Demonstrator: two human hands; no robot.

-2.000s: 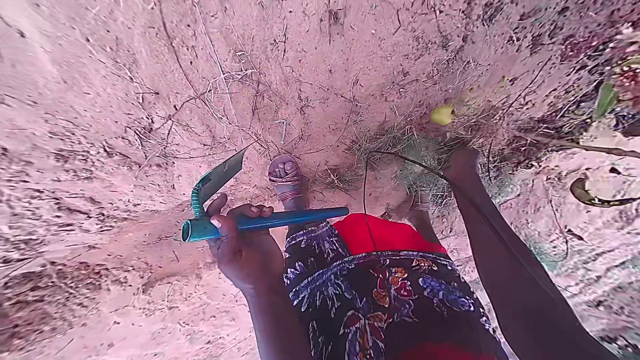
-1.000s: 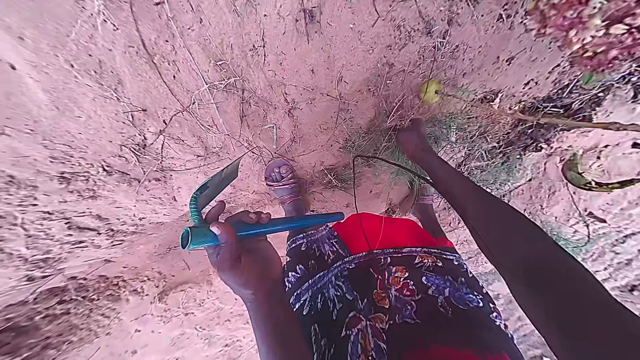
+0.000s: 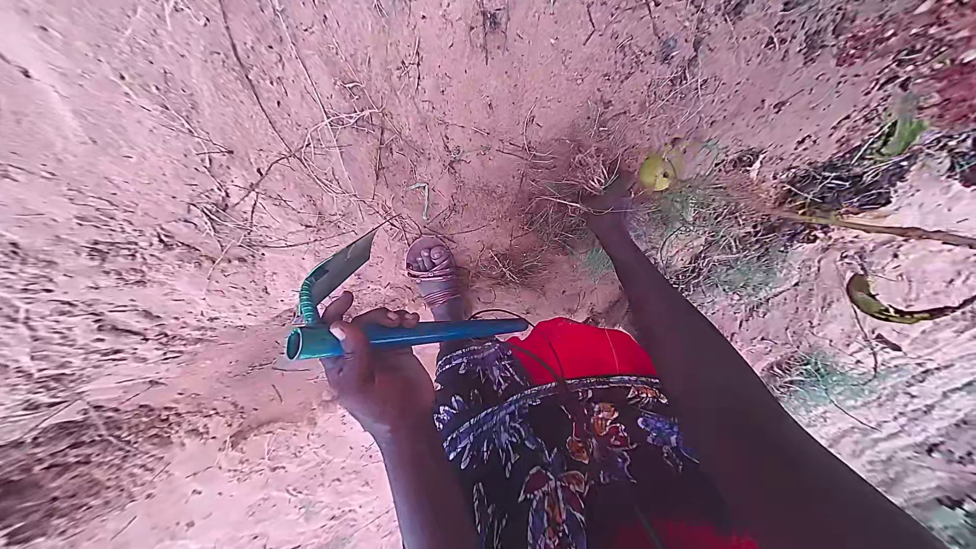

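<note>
My left hand [image 3: 377, 366] is closed around the blue-green tubular handle of a short hand hoe [image 3: 427, 333], above my lap. Its flat metal blade points up and right, joined to the tube by a green, ridged neck. My right hand [image 3: 608, 202] reaches to the ground, touching or just beside a tuft of dry grass [image 3: 576, 187]. The fingers are dark and blurred, so I cannot tell whether they grip the stems. Right of that hand lies a round yellow-green object [image 3: 657, 173], perhaps a fruit.
My sandalled foot [image 3: 431, 259] stands on reddish soil, below a bent pale stalk [image 3: 419, 198]. Thin dry vines [image 3: 328, 122] spread at upper left. A long stick [image 3: 884, 226] and a curved greenish-brown pod or peel [image 3: 900, 309] lie at right, near leaf litter. My patterned skirt [image 3: 549, 450] covers my lap.
My right hand has moved left along the ground, from below the yellow-green object to the dry tuft left of it. The left hand keeps its hold on the hoe.
</note>
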